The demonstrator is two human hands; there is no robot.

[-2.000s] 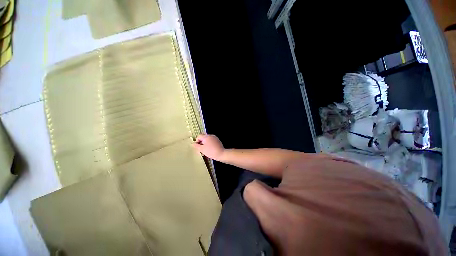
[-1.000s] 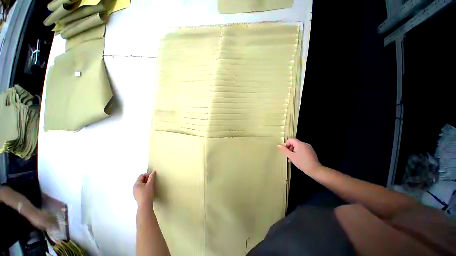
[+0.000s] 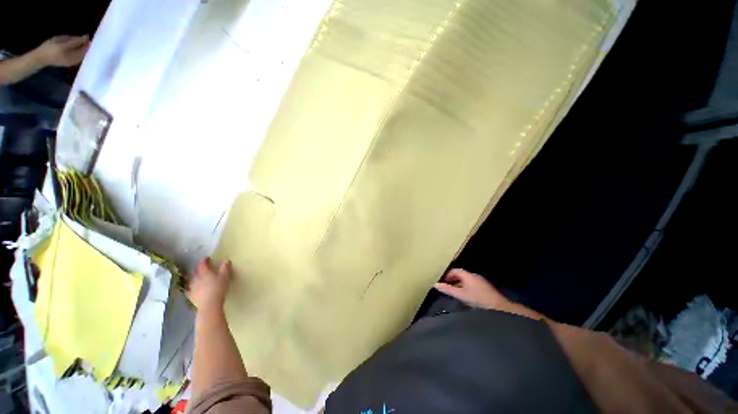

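Large khaki-tan bag panels (image 3: 324,194) lie stacked on the white table, their stepped edges showing as close lines at the upper end. A crease runs lengthwise down the top panel. My left hand (image 3: 210,283) is at the left edge of the near panels, its fingertips at the edge and slightly blurred. My right hand (image 3: 469,289) is at the right edge of the stack, thumb and fingers close to it. Whether either hand pinches the panels cannot be told.
The white tabletop (image 3: 194,121) runs along the left. Yellow pieces (image 3: 89,291) lie with white sheets at the lower left. A small stepped stack (image 3: 85,196) is above them. Another person's hand (image 3: 65,51) is at the upper left. A dark aisle and grey shelving are on the right.
The view has swung toward the near end of the panels. Both my hands have moved down along the panel edges toward my body. The yellow pieces have come into view.
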